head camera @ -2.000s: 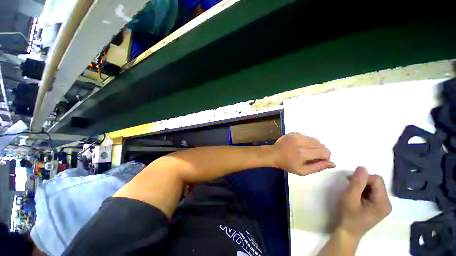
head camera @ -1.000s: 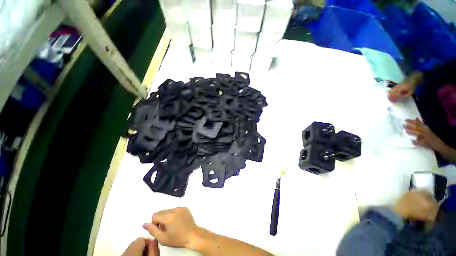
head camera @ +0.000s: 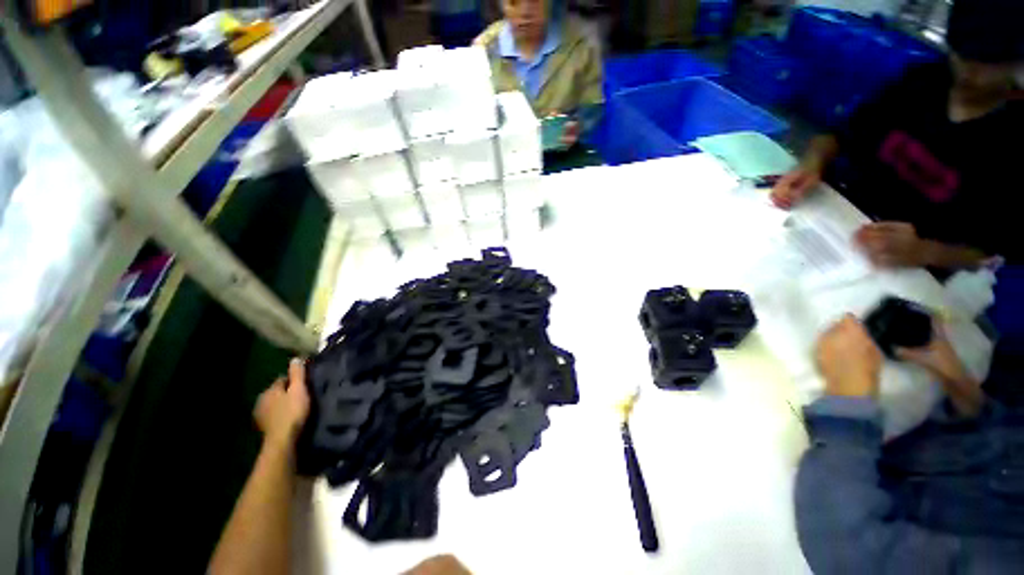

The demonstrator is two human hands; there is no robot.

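A big heap of flat black die-cut covers (head camera: pixel 432 371) with cut-outs lies on the white table. My left hand (head camera: pixel 283 404) is at the heap's left edge, thumb up; its fingertips are hard to make out, so I cannot tell if it grips a cover. My right hand (head camera: pixel 438 565) shows only as a sliver at the bottom edge, its fingers out of the picture. A slim black-handled tool (head camera: pixel 638 483) with a pale tip lies right of the heap. Three black cube units (head camera: pixel 683 357) stand together beyond it.
White cartons (head camera: pixel 449 146) are stacked behind the heap. A slanted pale post (head camera: pixel 213 253) stands at the left, beside the dark green channel. Blue bins (head camera: pixel 696 112) are behind the table. At the right, one person holds a black unit (head camera: pixel 898 326); another has hands on papers (head camera: pixel 825 249).
The view has lifted, showing more of the cartons and people. My hands, close together before, are apart: the left has moved up to the heap's left side, the right is nearly out of view.
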